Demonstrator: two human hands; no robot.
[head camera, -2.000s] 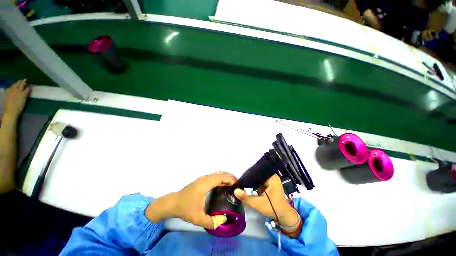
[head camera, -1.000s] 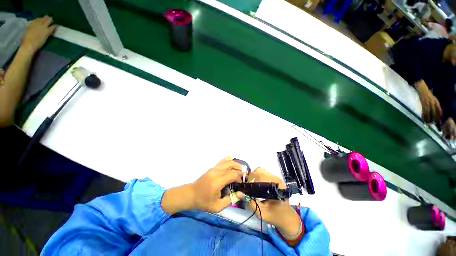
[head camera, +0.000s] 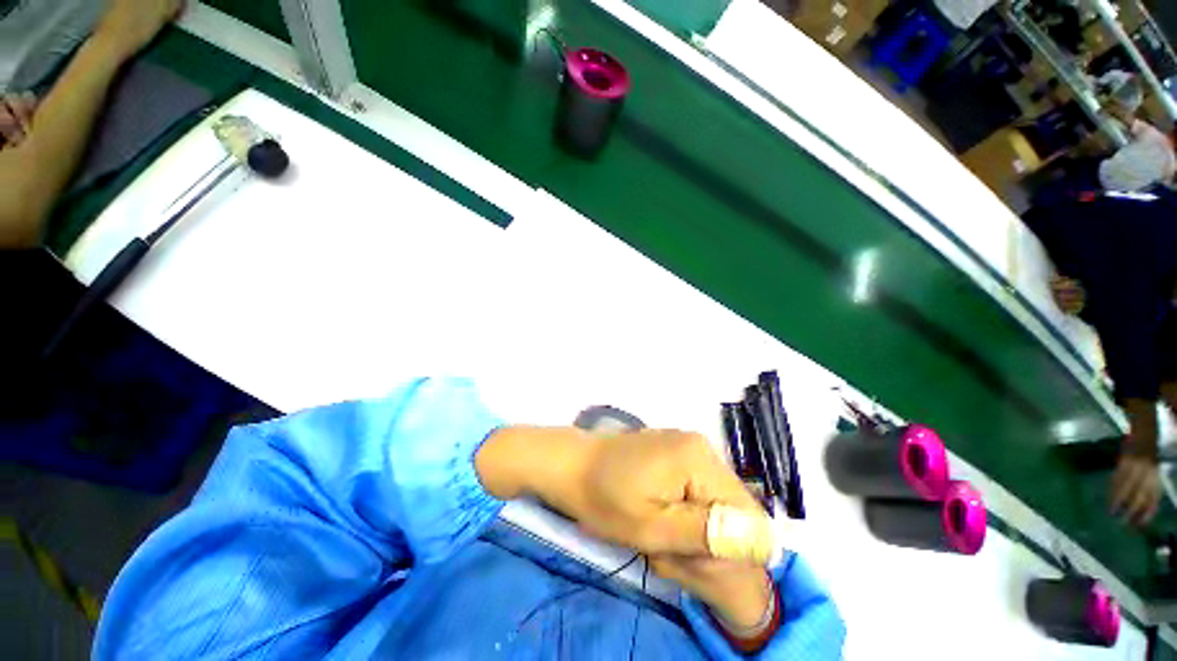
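My left hand (head camera: 658, 497) lies over my right hand (head camera: 725, 588) above the bench's near edge, a pale cover on its thumb. The two hands overlap and hide most of what is between them. A dark rounded part of a dryer body (head camera: 609, 418) shows behind my left wrist. Thin dark wires (head camera: 635, 568) hang below the hands. What each hand grips cannot be seen. Loose black handle shells (head camera: 771, 446) lie in a small pile just beyond my right hand.
Dryer bodies with pink rings (head camera: 891, 462) lie at right, another (head camera: 1074, 610) farther right. One stands on the green belt (head camera: 591, 101). A mallet (head camera: 194, 200) lies at left. Another person's arm (head camera: 78, 129) is at upper left; a person (head camera: 1110, 258) stands at right.
My left hand has moved right, over my right hand, covering the handle shell and dryer body seen there before. The body on the belt has shifted right in view. The view has turned.
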